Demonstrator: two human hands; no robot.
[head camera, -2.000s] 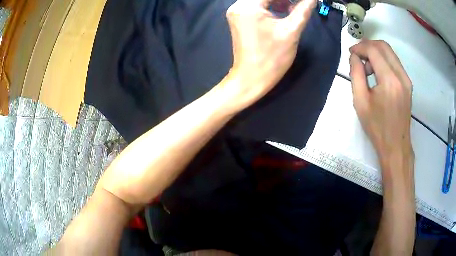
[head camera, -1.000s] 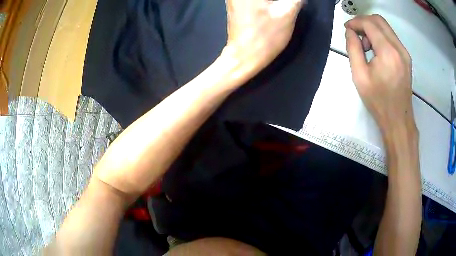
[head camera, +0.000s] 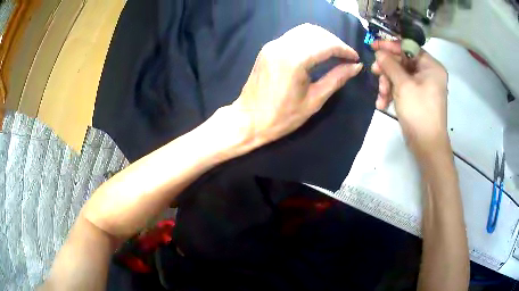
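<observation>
Dark navy cloth (head camera: 188, 74) lies wide over the table, its right edge running up to the sewing machine (head camera: 475, 28). My left hand (head camera: 290, 85) is over the cloth, thumb and forefinger tips nearly together near its right edge. Whether cloth is pinched between them is unclear. My right hand (head camera: 412, 85) is beside the bright blue presser foot part (head camera: 370, 38), fingers bent at the cloth's upper right edge and partly behind the machine's pale knob (head camera: 410, 48). What its fingertips hold is hidden.
Blue-handled thread snips (head camera: 496, 199) lie on the white table (head camera: 392, 165) at the right. A ruler strip (head camera: 378, 209) runs along the front edge. Tan cardboard (head camera: 68, 74) and a quilted grey covering (head camera: 45, 199) are at the left. Black cloth hangs over the lap.
The view has shifted, bringing the machine head and foot into the picture. My right hand has moved up and left to the foot. My left hand's fingertips now show near the cloth edge.
</observation>
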